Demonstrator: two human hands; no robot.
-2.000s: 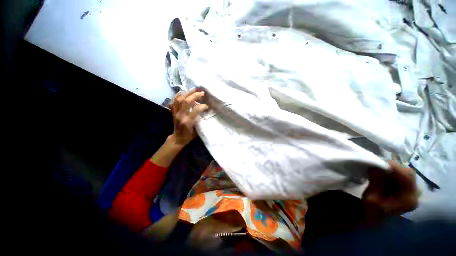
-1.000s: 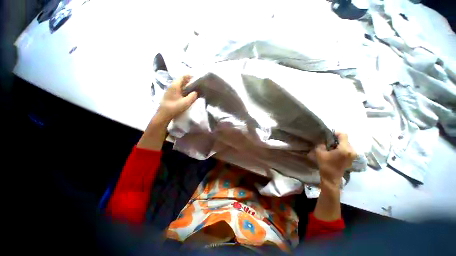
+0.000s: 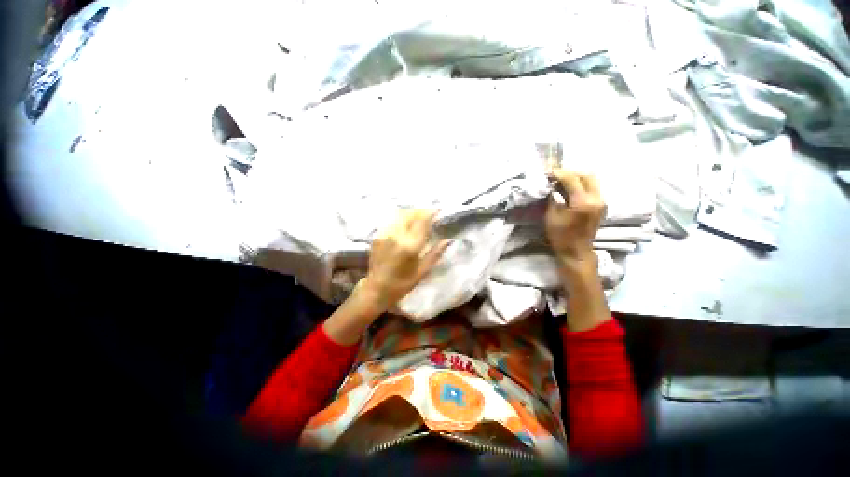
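A large off-white jacket [image 3: 373, 130] lies over the table edge, its near part bunched toward my lap. Small dark dots run in a line across its upper part. My left hand [image 3: 403, 253] grips a fold of the cloth near the middle. My right hand [image 3: 574, 210] pinches the cloth further right, with a small brownish patch just above its fingertips. A raised, creased ridge of cloth runs between the hands. Whether my right hand also holds a tool cannot be told.
A pile of pale garments [image 3: 760, 79] lies at the upper right, with a buttoned cuff-like end [image 3: 743, 200] toward me. The white table [image 3: 130, 186] has a shiny dark-and-pale item [image 3: 63, 63] at its far left corner. The patterned apron [image 3: 457, 396] is below the cloth.
My left hand has moved right and down, and my right hand up and slightly left, so they are closer together. The lifted cloth has been lowered and lies flatter on the table.
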